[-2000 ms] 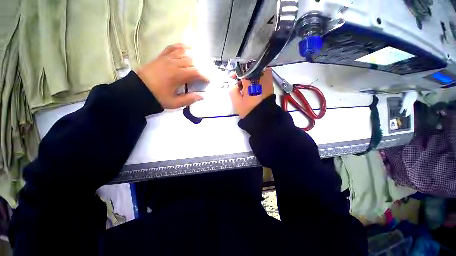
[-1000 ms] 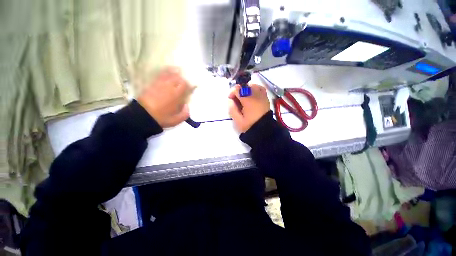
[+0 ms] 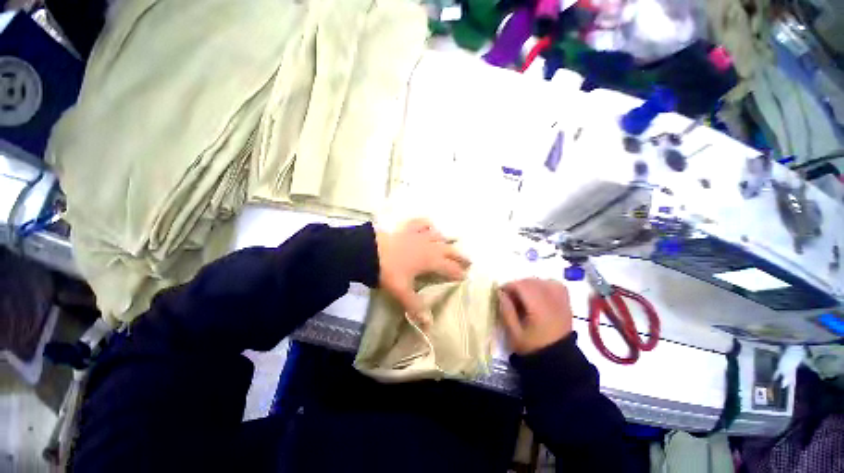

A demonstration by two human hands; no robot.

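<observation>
A pale khaki-green garment panel (image 3: pixel 435 333) lies bunched over the table's front edge, left of the needle area. My left hand (image 3: pixel 416 268) is on its upper left part, with the thumb against a fold. My right hand (image 3: pixel 537 312) is at its right edge with fingers curled; whether it grips the cloth is hard to tell. The sewing machine (image 3: pixel 685 185) stands behind and to the right, with its needle area in glare. Red-handled scissors (image 3: pixel 625 325) lie right of my right hand.
A large layered khaki stack (image 3: pixel 213 120) covers the table's left side. A grey ruler strip (image 3: pixel 648 409) runs along the front edge. A dark green tie (image 3: pixel 731 386) is near the right end. Coloured thread cones and cloth lie behind the machine.
The view has shifted, showing more of the stack and the area behind the machine. A khaki panel now shows between my hands at the front edge, where none was clearly visible before.
</observation>
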